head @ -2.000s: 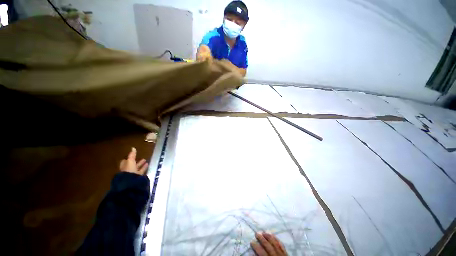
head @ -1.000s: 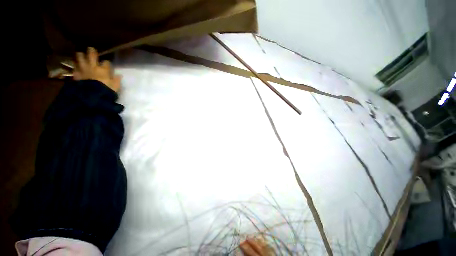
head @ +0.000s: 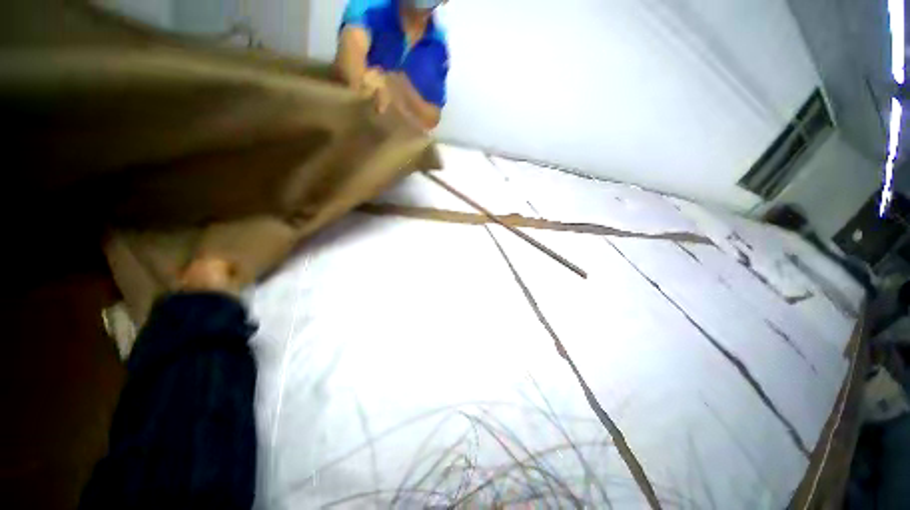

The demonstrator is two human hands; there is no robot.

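A tan-brown fabric ply [head: 229, 139] hangs raised across the upper left, its near end folded down over the table's left side. My left hand [head: 210, 274] is at this near end, fingers mostly hidden by the cloth, which it appears to grip. My right hand is not in view. White sheets [head: 419, 329] lie flat in rows, with brown cloth showing in the gaps. A thin brown stick [head: 509, 227] lies slanted over them.
A person [head: 394, 60] in a blue shirt holds the fabric's far end beside the white wall [head: 619, 90]. The table's brown right edge [head: 833, 428] runs at the lower right. Fine curved lines blur the lower middle.
The fabric's near end has come down around my left hand. The view has tilted up, so the other person shows again. My right hand has left the picture.
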